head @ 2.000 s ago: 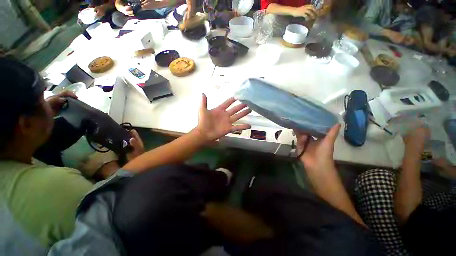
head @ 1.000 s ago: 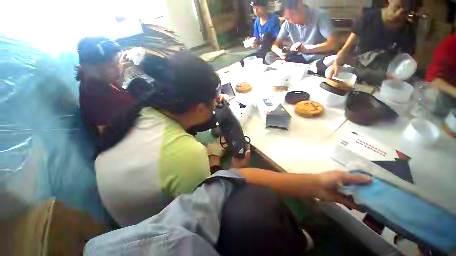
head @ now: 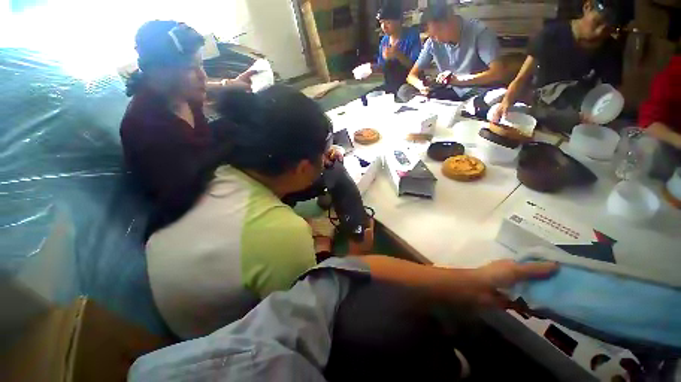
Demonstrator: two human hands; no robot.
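A long slab with a pale blue face, likely a mirror dash cam (head: 616,298), lies at the lower right, its far end cut off by the picture's edge. My left hand (head: 502,280) holds its near end, with the thumb on top and the fingers below. My right hand is not in view. Below the slab, part of a white box insert with dark cutouts (head: 579,345) shows at the table's edge. A white box lid with red print and a black-and-red corner (head: 556,227) lies flat behind the slab.
A neighbour in a light green and grey shirt (head: 216,246) sits close on the left, holding a dark unit (head: 345,195). Round yellow-brown discs (head: 463,168), dark bowls (head: 541,166) and white boxes stand on the table. Other people sit around it. A brown carton (head: 97,347) is at lower left.
My left hand, open two seconds ago, has taken hold of the slab. My right hand has left the picture as the view turned left. A person at the back left has raised their head.
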